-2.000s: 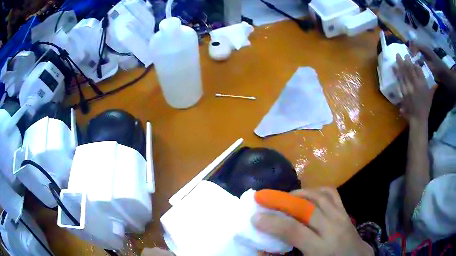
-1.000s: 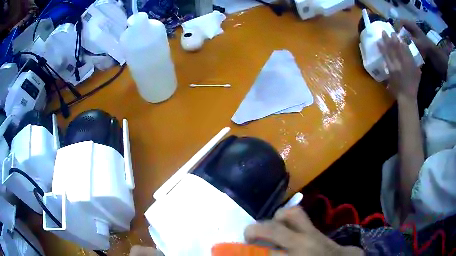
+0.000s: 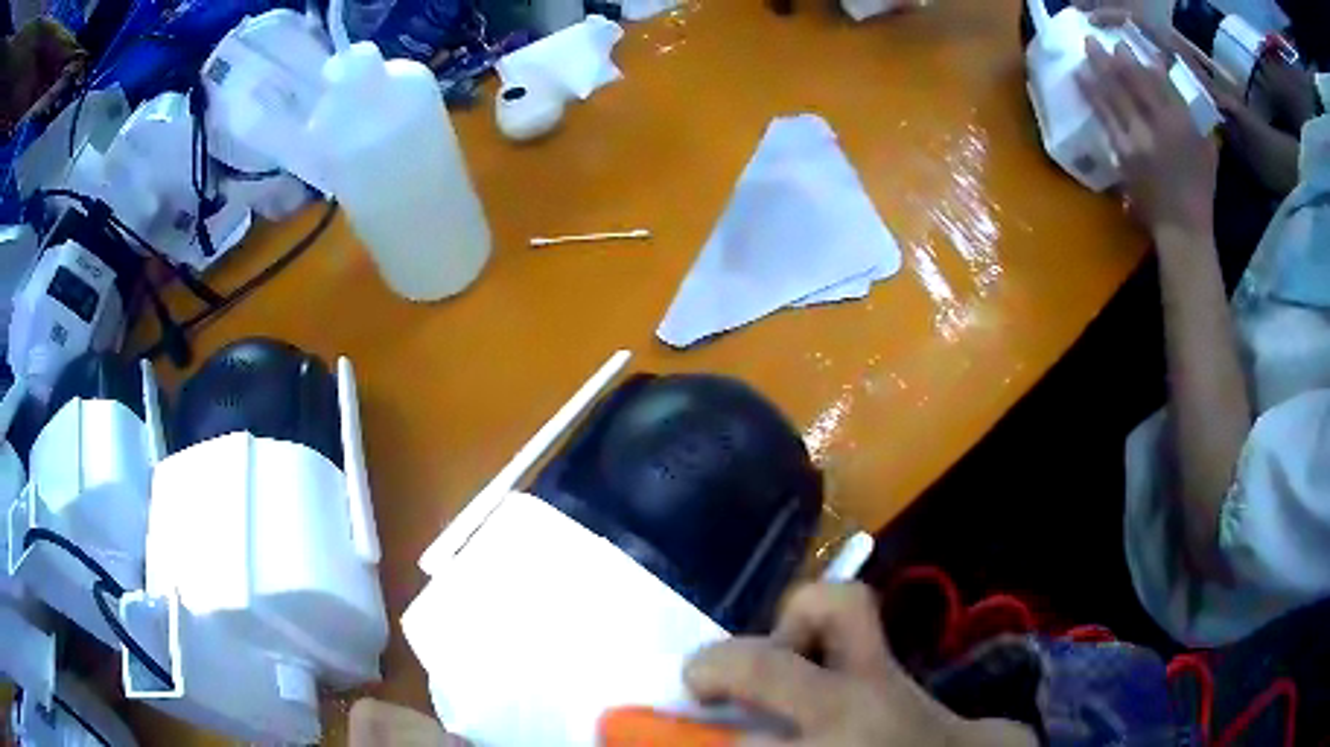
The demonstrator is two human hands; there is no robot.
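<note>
A white security camera [image 3: 569, 628] with a black domed head [image 3: 693, 474] lies at the bottom centre, dome pointing up and right. White antennas stand along both its sides. My right hand [image 3: 817, 671] is at its lower right side, fingers bent, an orange cot on one finger. A thin pale edge, seemingly of a cleaning cloth, shows between the fingers; the rest is hidden. My left hand [image 3: 394, 725] is at the camera's lower left, mostly cut off by the bottom edge; its grip is hidden.
More cameras [image 3: 263, 540] stand at left. Behind are a wash bottle [image 3: 409, 183], a white rounded part [image 3: 528, 110], a cotton swab [image 3: 589, 238] and folded wipes [image 3: 788, 234]. At right, another person's hand [image 3: 1152, 132] rests on a camera.
The view has shifted. My right hand has moved down the camera's right side, uncovering the dome's edge and right antenna. The white bundle under its fingers is now mostly out of sight.
</note>
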